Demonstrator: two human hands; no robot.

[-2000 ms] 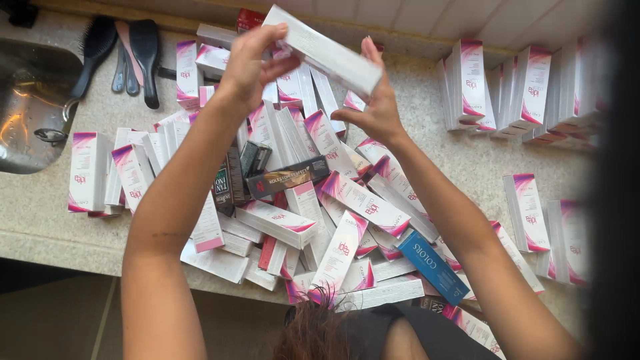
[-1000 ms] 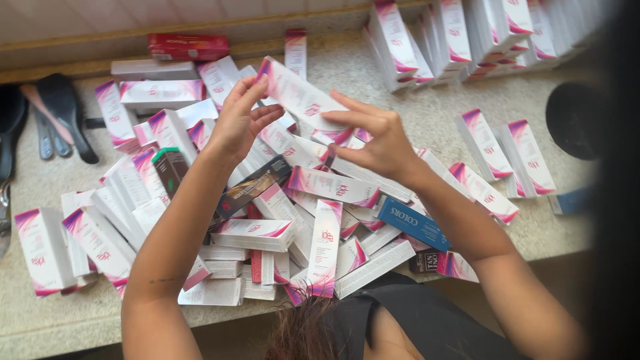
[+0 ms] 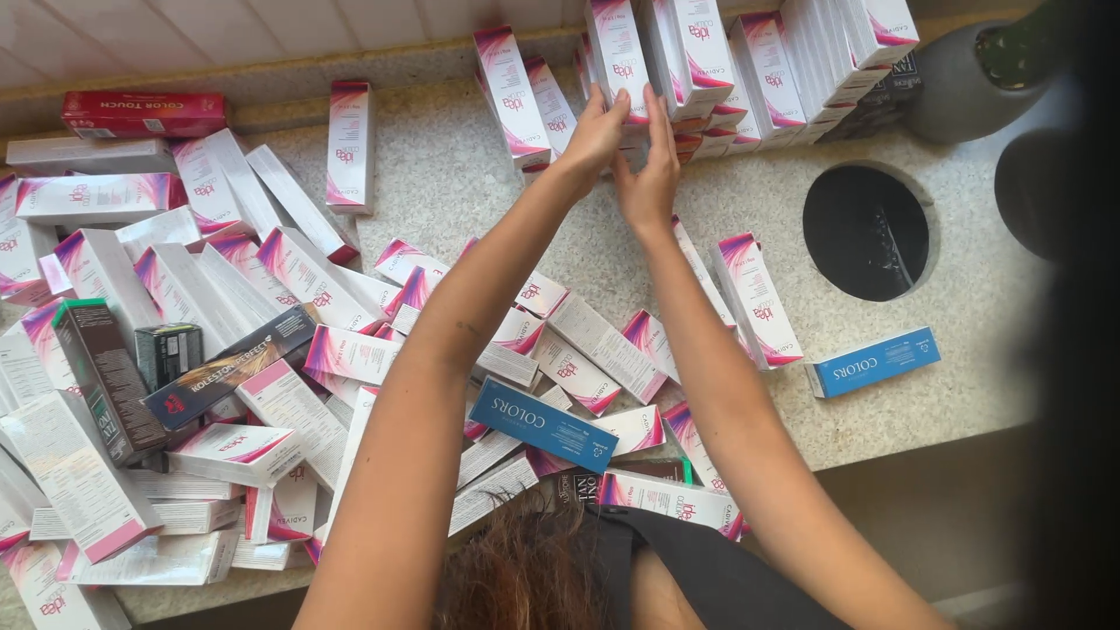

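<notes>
Both hands are at the row of white and pink hair-colour boxes along the wall. My left hand point(image 3: 597, 136) has its fingers at the lower left end of one hair-colour box point(image 3: 618, 57). Against that box's lower right end lie the fingers of my right hand point(image 3: 649, 166), so the box sits between the two hands, on top of the row. Standing boxes point(image 3: 691, 52) are close on the right, and two more point(image 3: 512, 101) lean together on the left. A loose pile of similar boxes point(image 3: 324, 293) spreads below and to the left, partly hidden by my forearms.
A red box point(image 3: 144, 114) lies at the back left. Blue boxes lie on the pile point(image 3: 544, 424) and near the front edge point(image 3: 875, 360). At the right, a round dark hole point(image 3: 866, 232) opens in the speckled stone counter point(image 3: 420, 192), with a grey rounded vessel point(image 3: 971, 87) behind it.
Both hands, earlier holding a box above the pile, have moved right to the row by the wall, with a box between them. The view has shifted right.
</notes>
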